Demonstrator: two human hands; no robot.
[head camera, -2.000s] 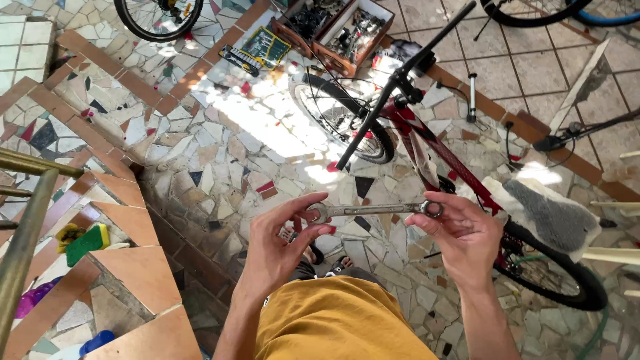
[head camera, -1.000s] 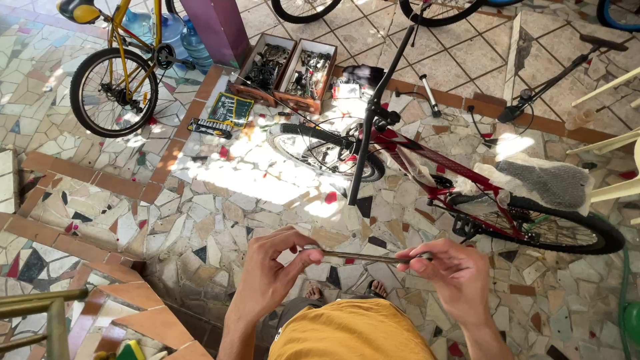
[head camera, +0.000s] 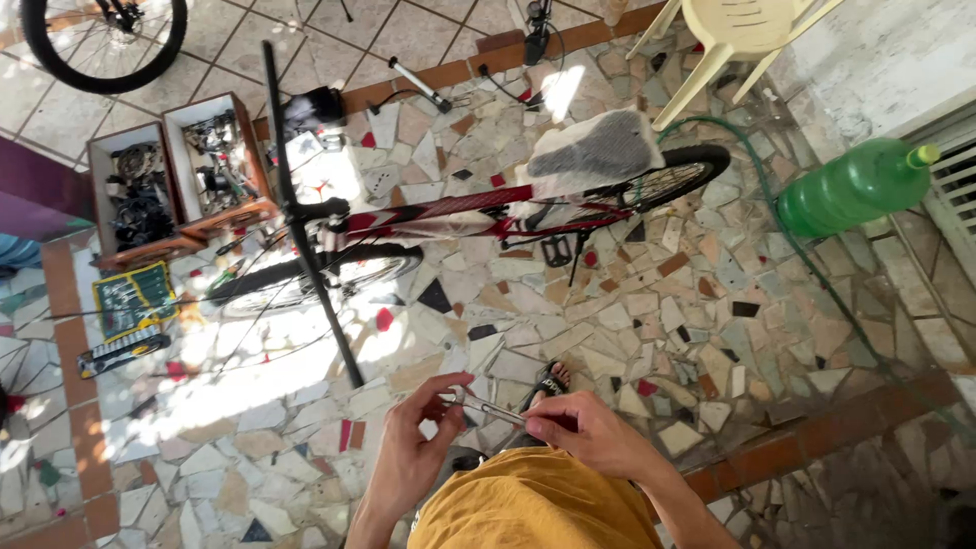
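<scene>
A metal combination wrench (head camera: 492, 409) is held between both hands, just above the yellow shirt. My left hand (head camera: 422, 427) pinches its left end between thumb and fingers, and my right hand (head camera: 576, 427) grips the right end, covering its tip. Beyond the hands, a red bicycle (head camera: 442, 207) stands on the mosaic floor, its handlebar (head camera: 309, 248) toward the left and a cloth (head camera: 591, 152) over its saddle. At the left lie a green and yellow tool pouch (head camera: 133, 299) and a socket set (head camera: 124, 356).
Two wooden drawers (head camera: 200, 223) of bicycle parts sit at the upper left beside a purple pillar (head camera: 38, 187). A floor pump (head camera: 536, 38) is at the top. A green hose (head camera: 778, 221), a large green bottle (head camera: 854, 187) and a cream plastic chair (head camera: 713, 61) are at right.
The view has swung to the right, bringing the green bottle and chair into sight. Both hands still hold the wrench, which now slants, and they have come closer together.
</scene>
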